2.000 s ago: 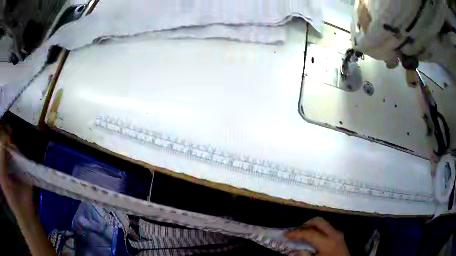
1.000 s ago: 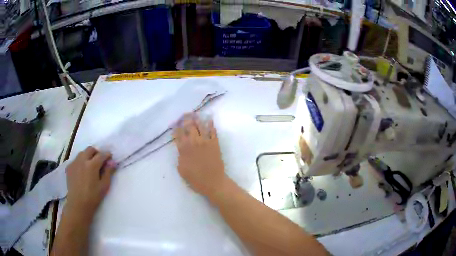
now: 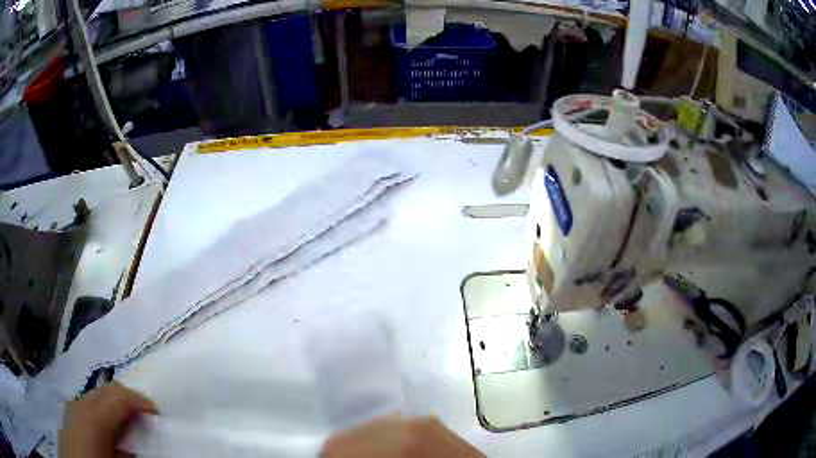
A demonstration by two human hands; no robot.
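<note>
My left hand point(image 3: 106, 420) is at the lower left, fingers closed on the end of a plain white piece point(image 3: 242, 428). My right hand point(image 3: 403, 438) is at the bottom edge, partly cut off, on the same white piece. A blurred flap of it point(image 3: 358, 367) stands up above my right hand. Long white cut pieces point(image 3: 242, 241) with dark edges lie in layers diagonally across the left of the table. The sewing machine head point(image 3: 590, 233) stands to the right, its presser foot point(image 3: 539, 329) over the machine bed point(image 3: 573, 385).
Black-handled shears point(image 3: 718, 324) and a white roll of tape point(image 3: 752, 368) lie right of the machine. A yellow ruler point(image 3: 295, 139) runs along the back table edge. A blue bin point(image 3: 447, 67) stands beyond it. Another machine table point(image 3: 80, 206) adjoins at left.
Both hands have moved from the layered pieces down toward the bottom of the view and now hold a white piece. The layered pieces lie uncovered, with one more edge showing.
</note>
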